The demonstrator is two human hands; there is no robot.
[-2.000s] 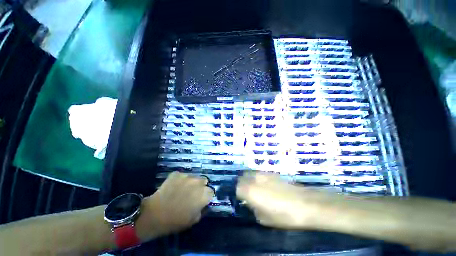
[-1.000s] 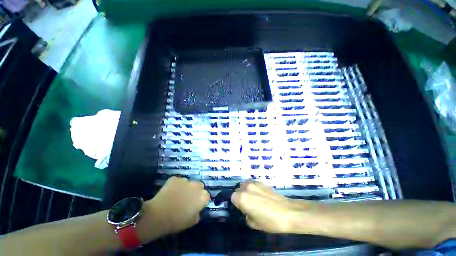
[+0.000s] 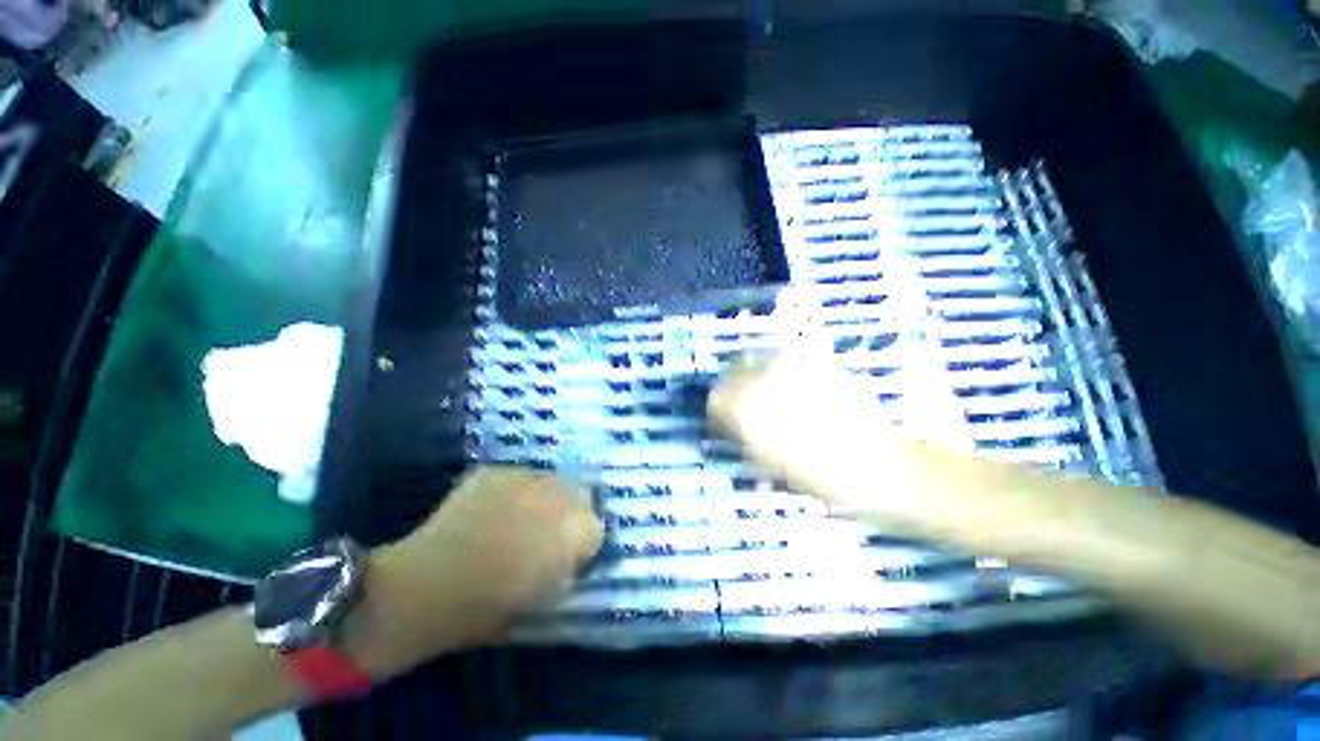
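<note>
Bright silver metal strips lie in close parallel rows in the large black tray. A small black tray with tiny glinting specks rests on the strips at the upper left. My left hand is over the near left strips, fingers curled; whether it holds anything is hidden. My right hand is blurred over the middle of the strips, below the small tray. A dark shape shows at its fingertips; I cannot tell if it is a held part or a fingertip cover.
A crumpled white cloth lies on the green bench left of the large tray. Plain strips lie at a steeper angle along its right side. Crumpled clear plastic is at the far right.
My hands were close together at the near edge; my right hand has moved up and away over the strips. My left hand has shifted slightly left. More near strips show between them.
</note>
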